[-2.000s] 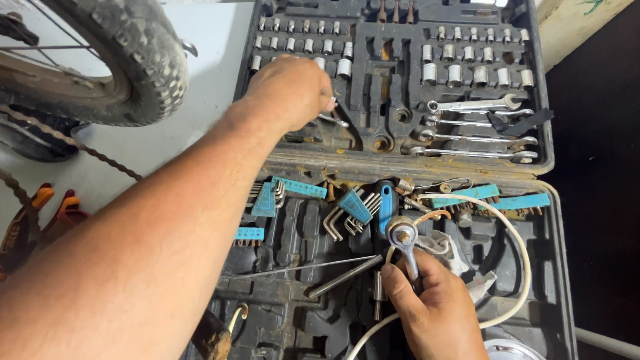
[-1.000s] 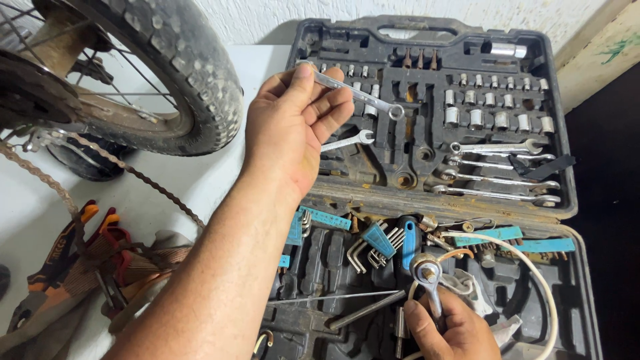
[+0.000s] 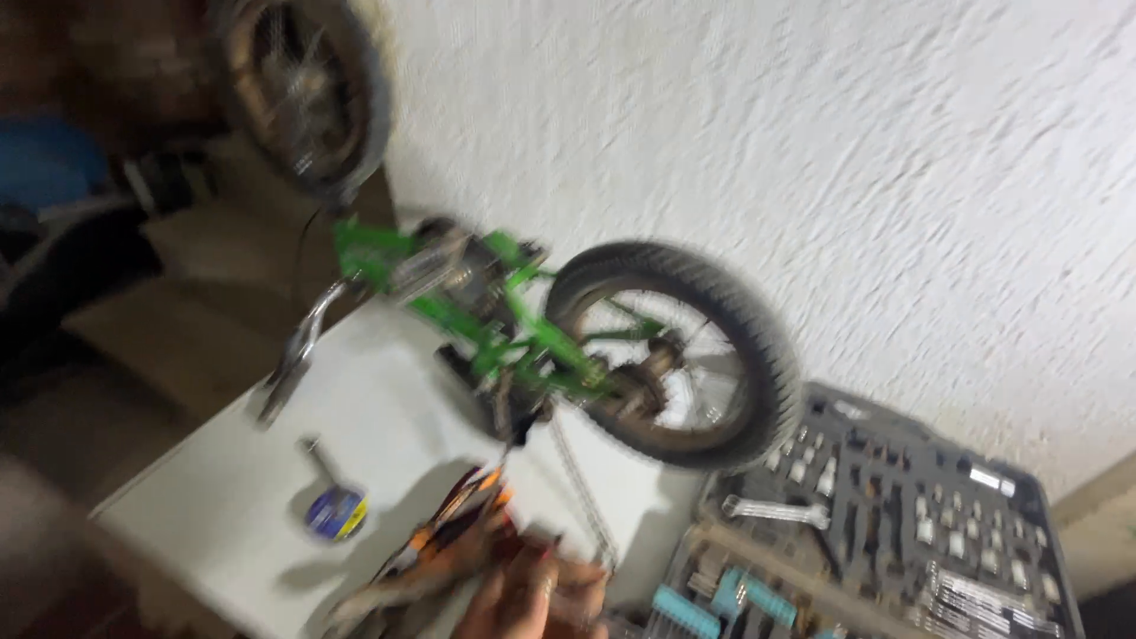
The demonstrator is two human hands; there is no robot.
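Blur softens the whole head view. At the bottom edge my left hand [image 3: 508, 599] and my right hand [image 3: 575, 596] are close together with fingers bent; which fingers belong to which hand is hard to separate, and anything between them is unclear. Just left of them lie orange-and-black-handled tools [image 3: 448, 524] and a greyish cloth-like thing [image 3: 382, 596]. Above stands a green bicycle frame [image 3: 550, 342] with a rear wheel [image 3: 763, 355] and a hanging chain [image 3: 581, 488]. A combination wrench [image 3: 777, 512] lies across the open tool case at right.
The white table [image 3: 222, 479] carries a round blue-and-yellow container [image 3: 337, 513] beside a long thin tool. A textured white wall [image 3: 799, 133] rises behind. The tool case [image 3: 1052, 532] holds sockets, wrenches and teal hex-key holders. The front wheel [image 3: 306, 89] stands at upper left.
The view has swung left onto the bicycle. My left hand has left the raised position over the case where it held a wrench; both hands are now close together beside the case.
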